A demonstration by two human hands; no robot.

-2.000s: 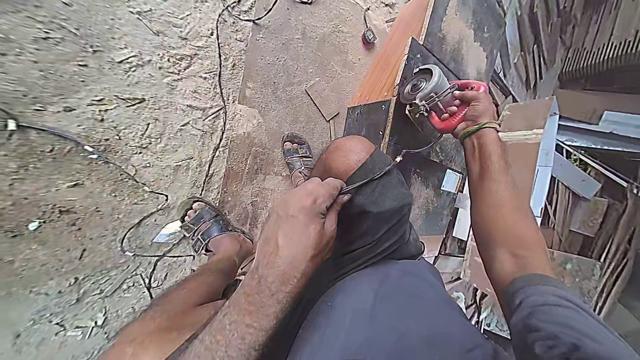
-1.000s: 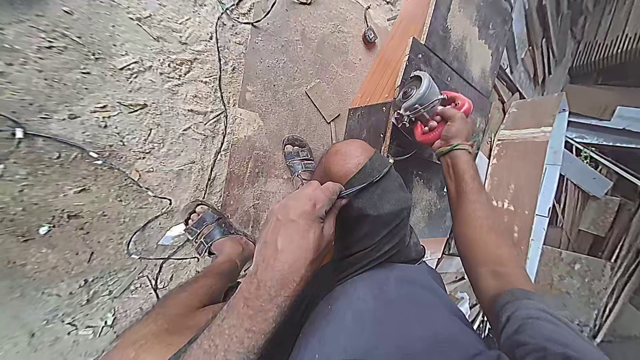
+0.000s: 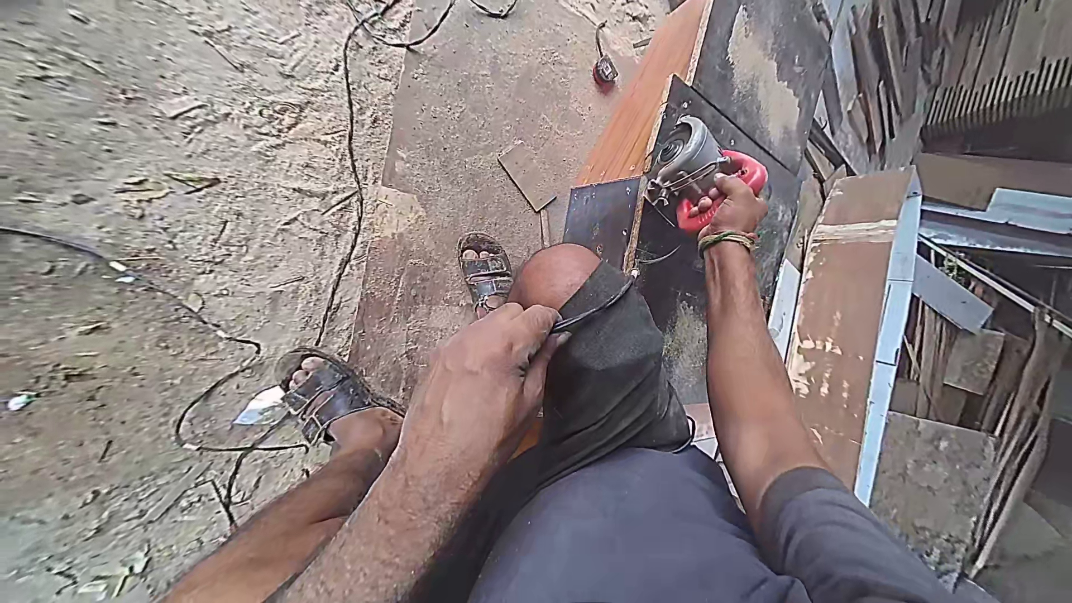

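My right hand [image 3: 730, 199] grips the red handle of a handheld circular saw [image 3: 693, 167], whose grey metal guard and disc face left. The saw rests over a dark board [image 3: 682, 113] beside an orange-brown wood-grain board [image 3: 641, 100]. Pinched between the thumb and fingers of my left hand [image 3: 498, 360] is a black power cord [image 3: 596, 314], which runs over my knee towards the dark boards. That hand is near my bent knee, left of and below the saw. Whether the disc touches the board cannot be told.
A tape measure [image 3: 605, 72] and a small wood offcut [image 3: 526, 176] lie on the dusty floor sheet. Long black cables [image 3: 352, 151] wind over the sandy ground by my sandalled feet. At right stand a long brown panel [image 3: 846, 310] and stacked wood scraps [image 3: 976, 360].
Between two seconds and one second ago the saw and my right hand shifted slightly lower and left in view. My left hand keeps its hold on the cord.
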